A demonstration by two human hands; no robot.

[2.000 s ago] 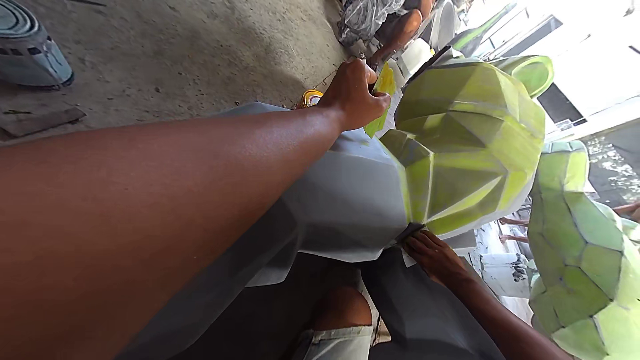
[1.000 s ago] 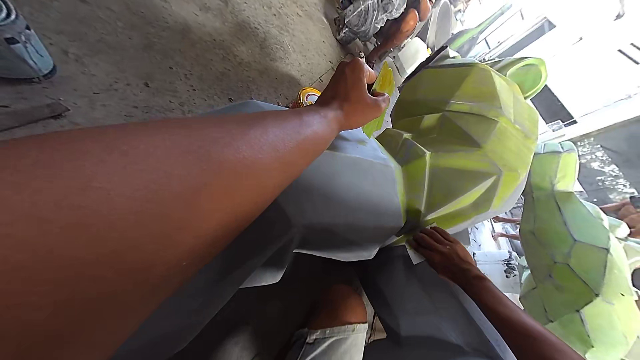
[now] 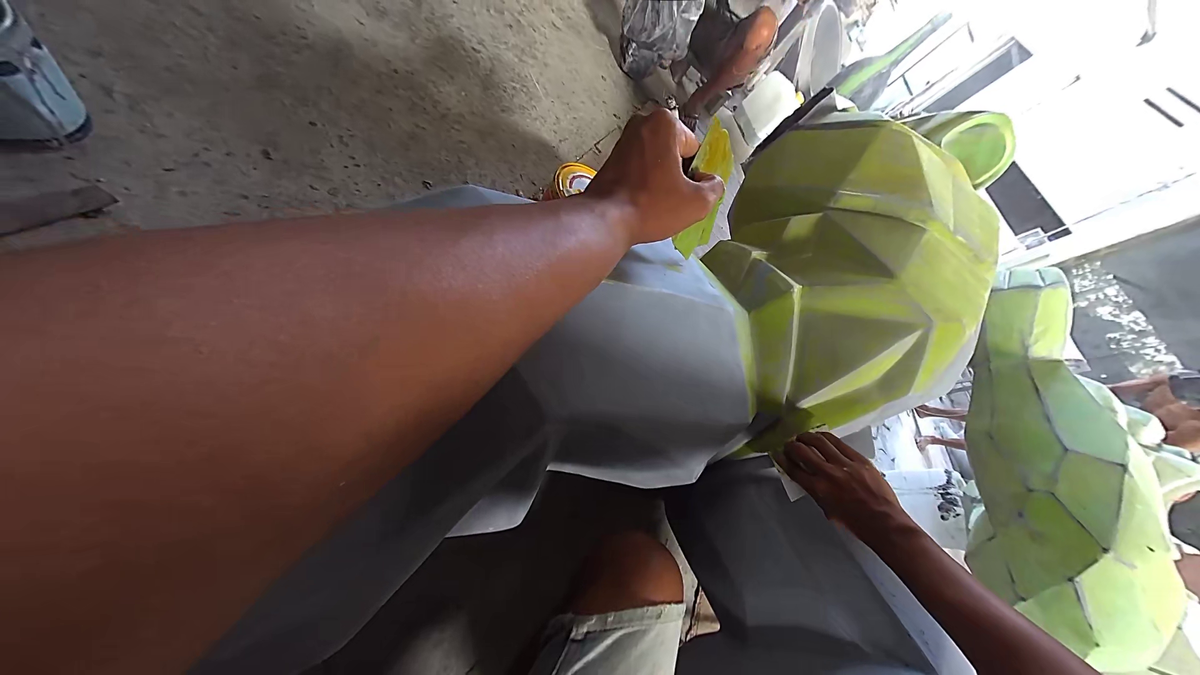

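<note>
A faceted sculpture has a yellow-green head (image 3: pixel 862 253) and a smooth grey body (image 3: pixel 647 366). My left hand (image 3: pixel 652 178), reaching from the left, grips a flat piece smeared yellow and green (image 3: pixel 715 155) beside the head's upper left edge. At the lower seam between head and body, my right hand (image 3: pixel 839 473) has its fingertips bent against the surface, with a small pale sheet (image 3: pixel 793 486) partly showing beneath them. The palm side of each hand is hidden.
A yellow-rimmed can (image 3: pixel 572 178) stands behind my left wrist. A pale green faceted figure (image 3: pixel 1069 450) is at the right. A metal container (image 3: pixel 37 89) stands on the concrete floor (image 3: pixel 309 103). Parts of other people show at the top and right. My knee (image 3: pixel 628 572) is below the body.
My right hand has shifted slightly along the seam, and the dark patch seen under its fingertips two seconds ago is now hardly visible. My left hand keeps its grip on the yellow-green piece.
</note>
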